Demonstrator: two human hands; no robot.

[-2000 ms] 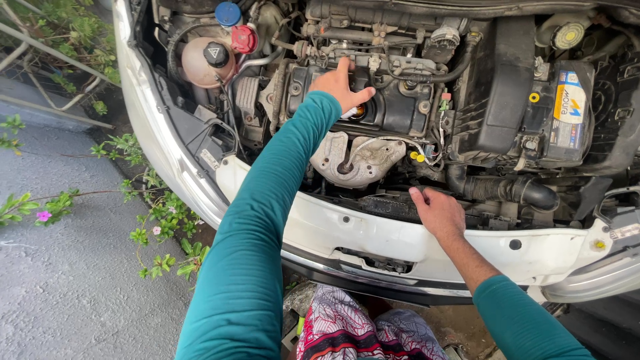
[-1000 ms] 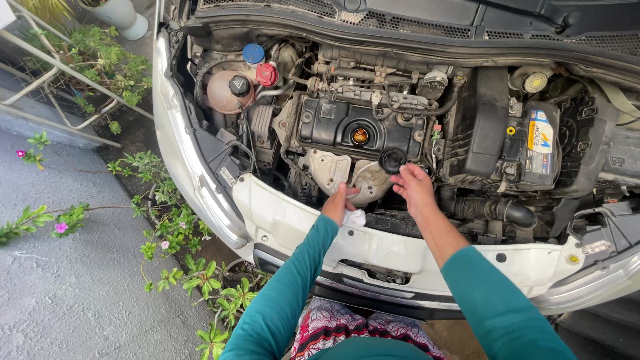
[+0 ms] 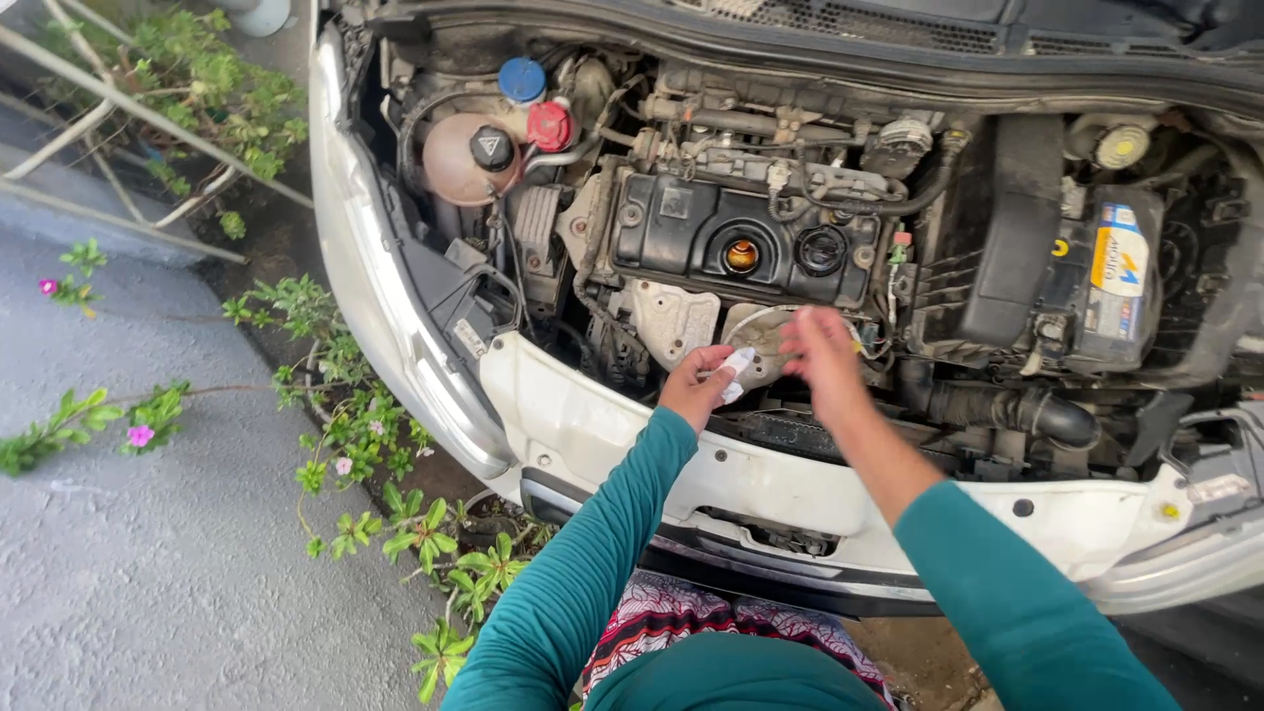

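Note:
My left hand [image 3: 699,380] pinches a crumpled white tissue or cloth [image 3: 736,373] above the metal heat shield [image 3: 675,321]. My right hand [image 3: 822,355], blurred, is just right of it; whether its fingers hold anything is unclear. A thin pale curved strip or wire [image 3: 775,309] arcs between the hands; its ends are hidden. Behind them, the round oil filler opening [image 3: 741,256] in the black engine cover [image 3: 681,229] is uncovered, amber inside. A black round cap [image 3: 820,250] rests on the cover to the right of the opening.
At left are the coolant reservoir [image 3: 462,163], a blue cap [image 3: 521,79] and a red cap [image 3: 549,126]. The battery [image 3: 1116,276] and a black air hose [image 3: 1062,420] are at right. The white front panel [image 3: 770,474] crosses below my hands.
My left hand has moved from over the engine cover to its front. The black cap, by my right hand's fingers one second ago, now lies on the cover, apart from the hand.

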